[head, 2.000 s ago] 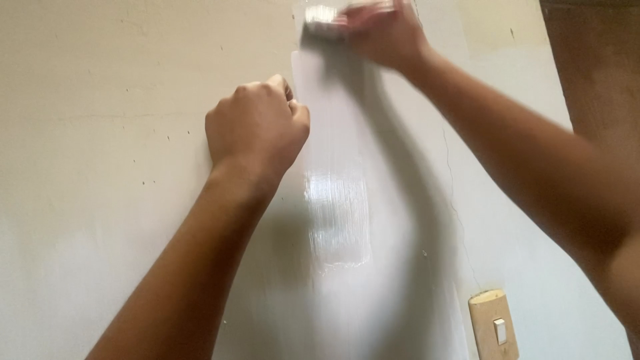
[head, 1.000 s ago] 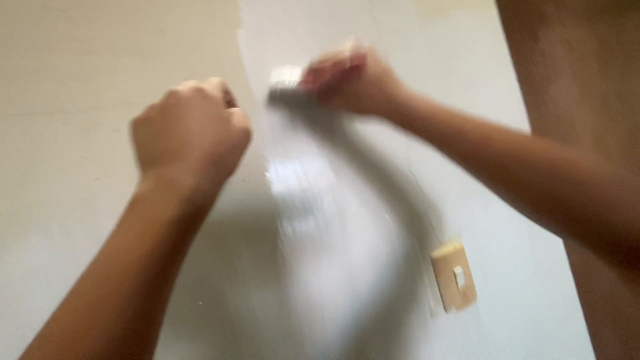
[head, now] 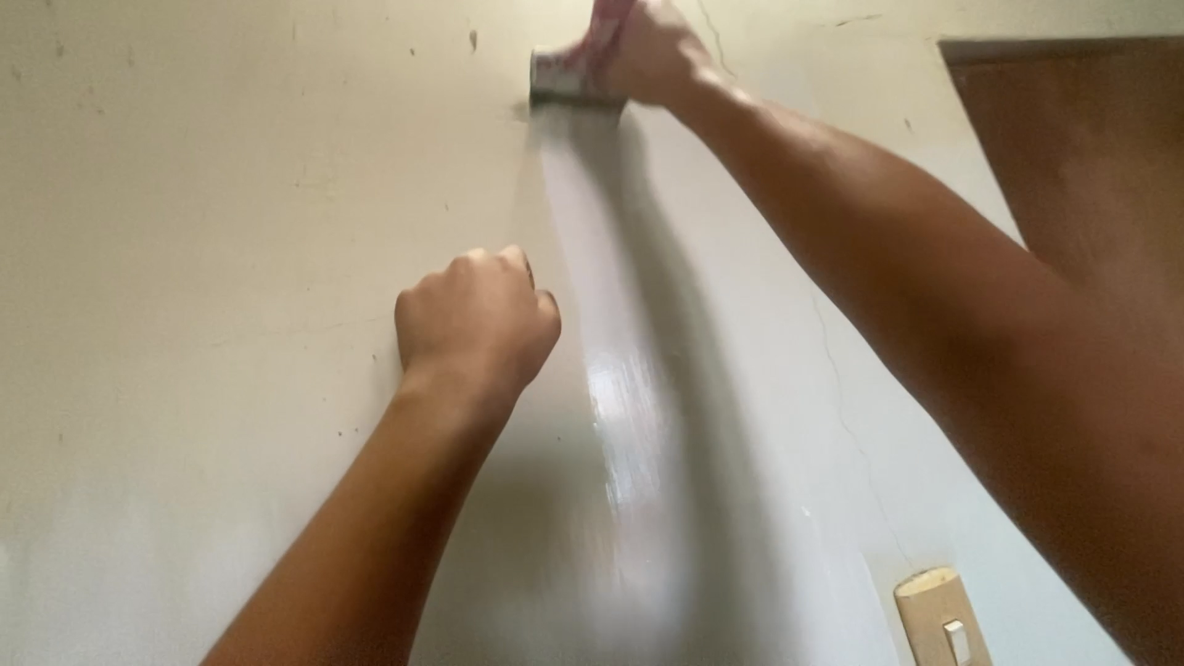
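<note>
My right hand [head: 652,55] grips the reddish handle of a flat paintbrush [head: 575,81] near the top of the view. The brush lies against the wall [head: 231,231], with its dark bristle edge pointing down. Below it a whiter painted band [head: 629,425] runs down the wall, glossy and wet-looking about its middle, with the arm's shadow across it. Left of this band my left hand [head: 476,319] is closed in a fist at the wall; whether it touches the surface is unclear. Nothing shows in it, though the palm side is hidden.
A tan switch plate [head: 925,610] with a white rocker is fixed low on the right of the wall. A brown door or panel [head: 1101,157] stands at the upper right, behind my right arm. Thin cracks and small dark marks show on the wall.
The view has shifted noticeably. Compared with one second ago, the brush in my right hand is higher on the wall and farther above my left fist, which remains closed.
</note>
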